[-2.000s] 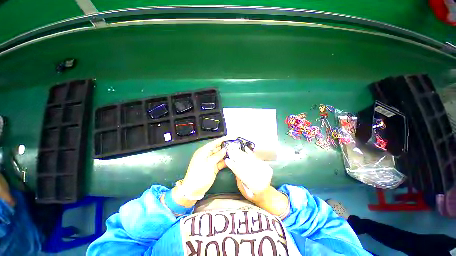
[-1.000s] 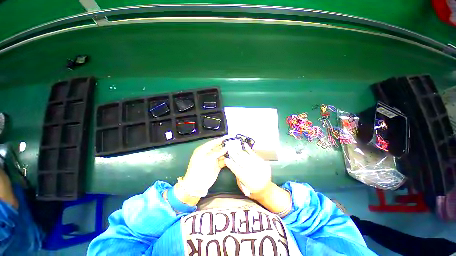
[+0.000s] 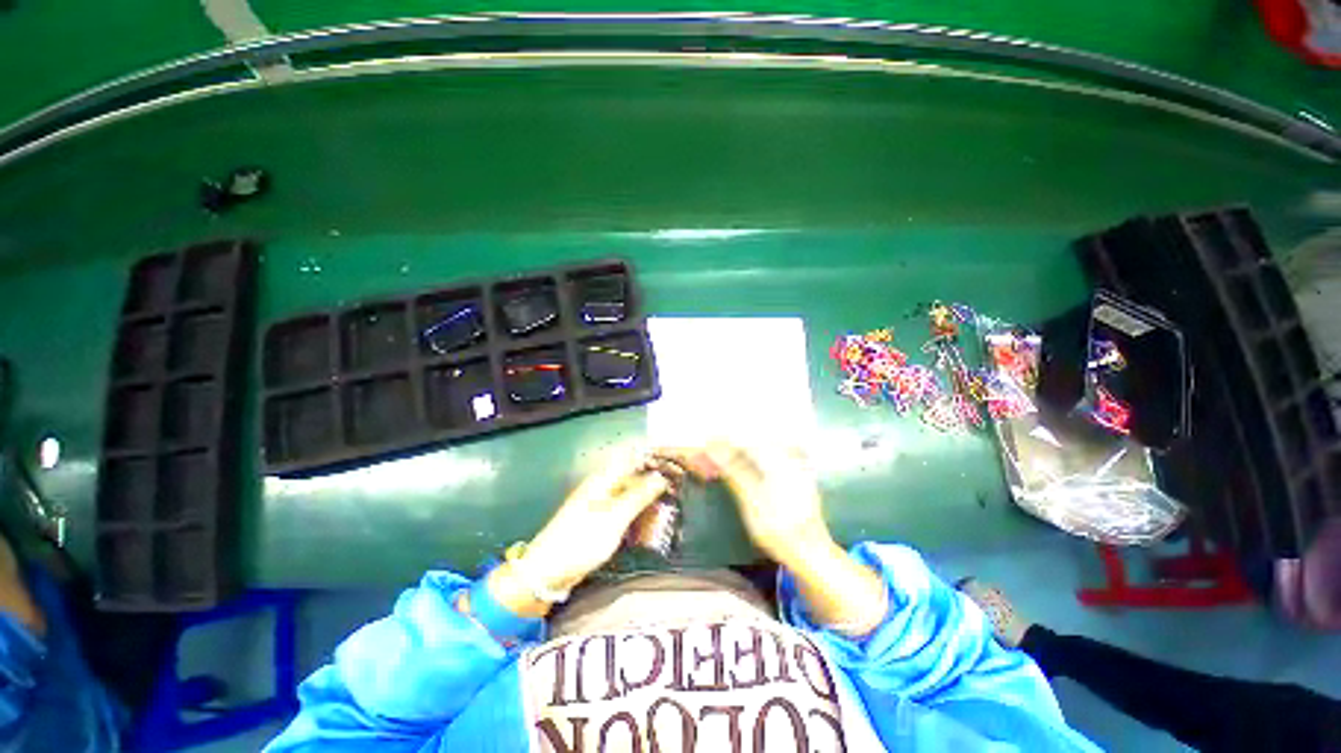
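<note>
My left hand (image 3: 596, 518) is near the bench's front edge and holds a small dark unit (image 3: 660, 515) with a pale, ridged-looking side. My right hand (image 3: 765, 493) is beside it, its fingertips close to the unit's top; whether they touch it I cannot tell. A white paper sheet (image 3: 728, 380) lies just beyond my hands. Left of the paper, a black pocketed tray (image 3: 375, 434) holds several glossy black units, some with blue, red or yellow lines, and a tiny white square (image 3: 483, 406). A tangled pile of coloured pieces (image 3: 887, 371) lies right of the paper.
A spare black tray (image 3: 174, 427) stands at left, overlapping trays (image 3: 1250, 368) at far right. A clear plastic bag (image 3: 1096, 486) lies beside a black angular dish (image 3: 1137, 368). A small black piece (image 3: 235, 188) lies at far left. A person's blue sleeve (image 3: 44, 647) shows at lower left.
My hands have drawn apart and the unit has come down nearer my body, tilted in my left hand. More of the paper shows. The small black piece at far left has shifted right.
</note>
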